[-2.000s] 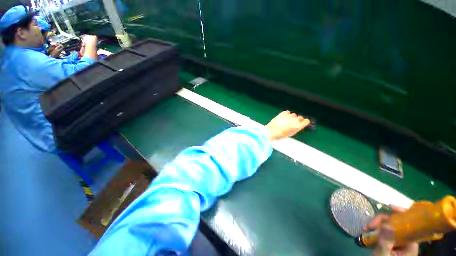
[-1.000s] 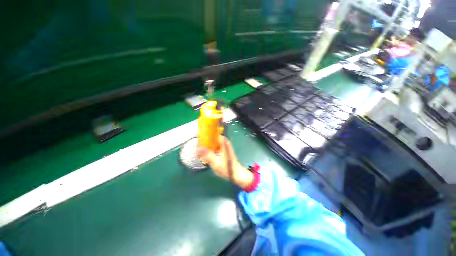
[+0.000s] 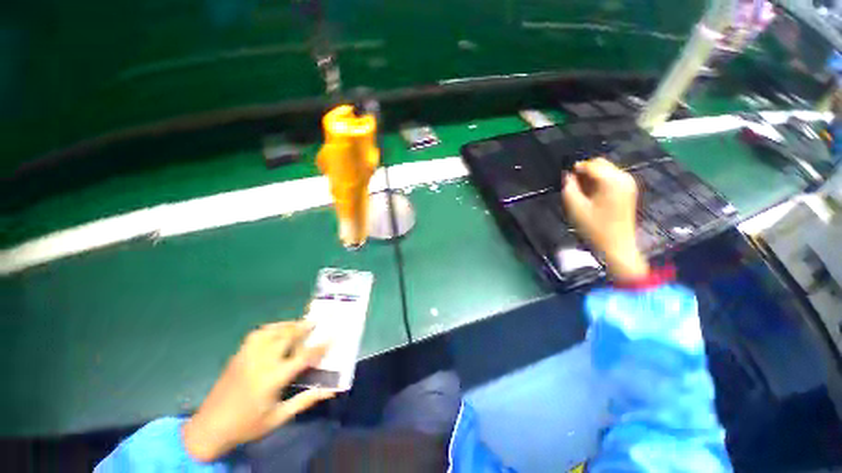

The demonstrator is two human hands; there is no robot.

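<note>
My left hand [image 3: 263, 379] holds a phone body [image 3: 340, 323] by its lower left side at the bench's front edge. The phone body is a flat, white-silver rectangle with a dark lower end. My right hand [image 3: 605, 208], with a red wristband [image 3: 646, 278], is over the black compartment tray [image 3: 526, 162] at right. Its fingers are curled; whether they hold anything is hidden. The yellow-orange electric screwdriver [image 3: 350, 166] hangs upright, tip down, above the bench beyond the phone body. The round screw dish [image 3: 390, 216] is just right of the screwdriver.
A black cord [image 3: 398, 277] runs down across the bench. The white strip [image 3: 222, 205] edges the bench. Beyond it, small phones [image 3: 420, 136] lie on the green conveyor [image 3: 203, 180]. A pale post [image 3: 681, 78] stands behind the tray. The wearer's legs are below the bench edge.
My right hand has let go of the screwdriver and moved right over the tray. My left hand has come into view with the phone body. The view has turned from far left.
</note>
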